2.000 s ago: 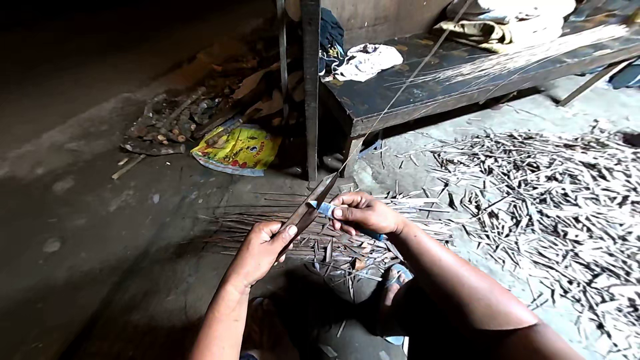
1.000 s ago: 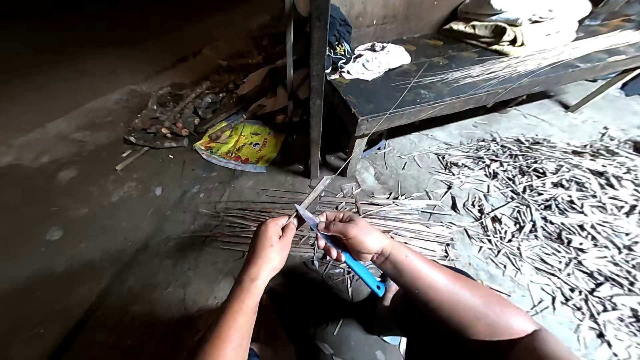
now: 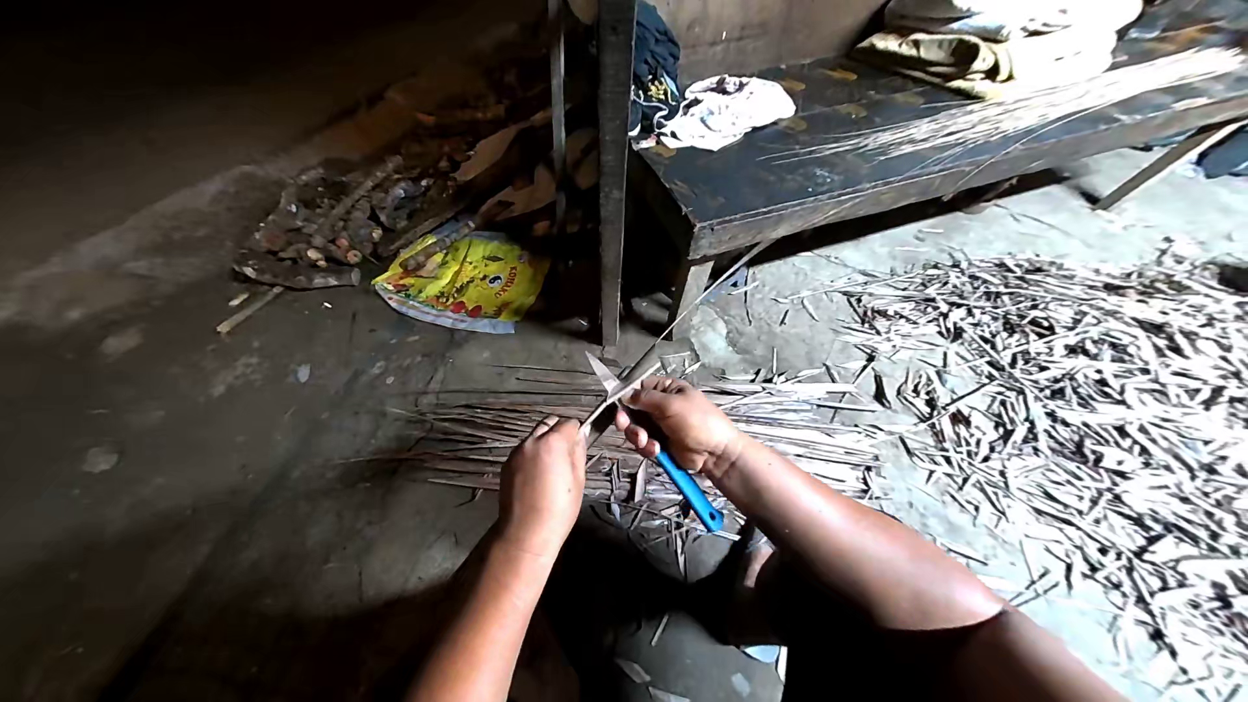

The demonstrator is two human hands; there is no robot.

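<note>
My right hand grips a knife with a blue handle; its pointed blade points up and left, crossing a dry leaf strip. The fingers of this hand also touch the strip. Closed around the strip's lower end is my left hand, just left of the knife. A long thin stem runs from the strip up toward the bench. Beneath both hands, a spread of dry leaf strips lies on the floor.
A dark wooden bench holds pale thin sticks, a white cloth and folded sacks. Leaf scraps cover the floor at right. An upright post, firewood and a yellow plastic packet are ahead.
The knife has turned in my right hand: two seconds ago its handle was mostly covered, now it sticks out below the hand. My left hand stays on the strip.
</note>
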